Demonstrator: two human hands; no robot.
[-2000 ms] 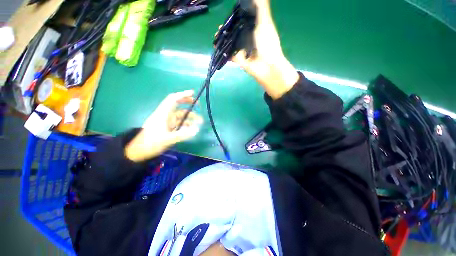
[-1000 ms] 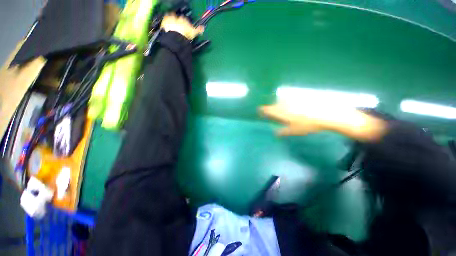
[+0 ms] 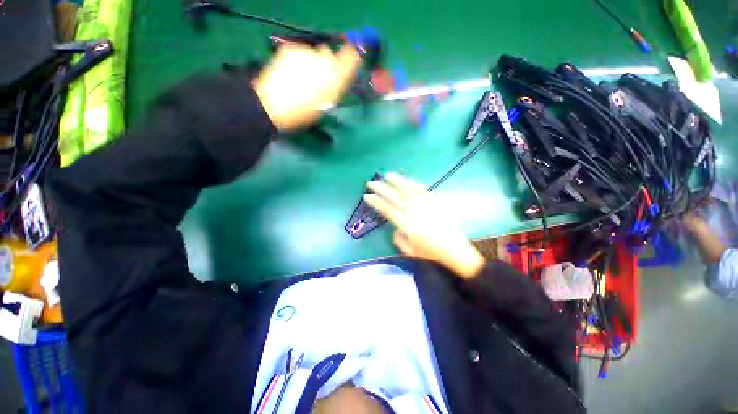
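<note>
My left hand (image 3: 303, 85) is blurred above the mat, closed around black cable leads. Blurred red and blue terminal ends (image 3: 380, 73) stick out to its right, and dark parts show below it. My right hand (image 3: 425, 222) is low at the centre, with its fingers on the upper end of a black battery clamp (image 3: 362, 220) lying on the green mat. A thin cable runs from near these fingers to the large pile of clamp leads (image 3: 599, 145) on the right. The grip of the right fingertips is partly hidden.
Green packets stand at the left (image 3: 97, 89) and upper right (image 3: 686, 36). A blue basket (image 3: 48, 372) is at lower left beside a yellow-orange roll (image 3: 24, 267). A red bin (image 3: 629, 295) sits below the pile. Another person's hand (image 3: 702, 234) is at the right edge.
The view has swung right, bringing the pile and red bin into sight. My left hand has come away from the green packet with leads. My right hand has come down onto the clamp.
</note>
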